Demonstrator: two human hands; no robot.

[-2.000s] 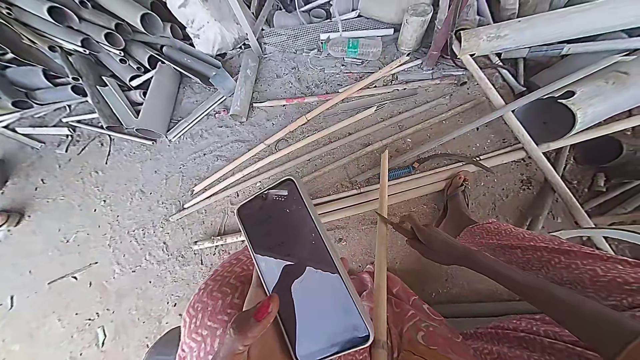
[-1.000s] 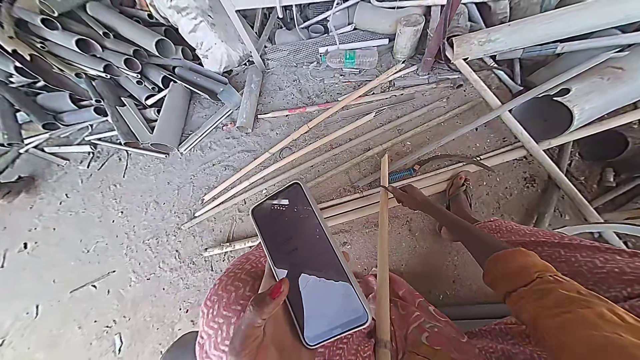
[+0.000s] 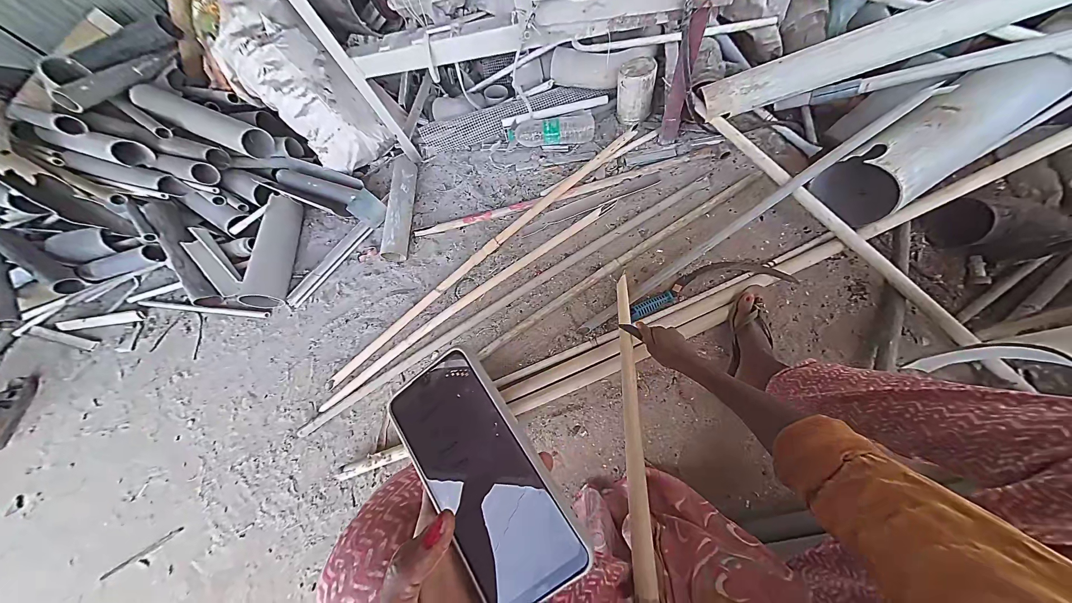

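Observation:
My left hand (image 3: 427, 557) holds a smartphone (image 3: 490, 477) in a pale case over my lap, its screen dark and reflecting. My right hand (image 3: 670, 347) is at the upper part of a split bamboo strip (image 3: 632, 435) that stands up from my lap, with a small dark blade or tip showing at its fingers. Whether the fingers grip the strip or the dark piece is hard to tell. Behind that hand a sickle (image 3: 737, 266) with a blue handle (image 3: 653, 306) lies on the ground beside several long bamboo strips (image 3: 502, 243).
Cut grey pipes (image 3: 201, 121) are heaped at the left, near a white sack (image 3: 293, 84). A plastic bottle (image 3: 557, 130) lies at the back. Large pipes (image 3: 913, 151) and crossed poles (image 3: 854, 243) occupy the right. My sandalled foot (image 3: 749, 331) rests beside the bamboo.
My right hand has moved from beside the strip, fingers spread, to the strip's upper part. The orange sleeve has come into view. My left hand still holds the phone.

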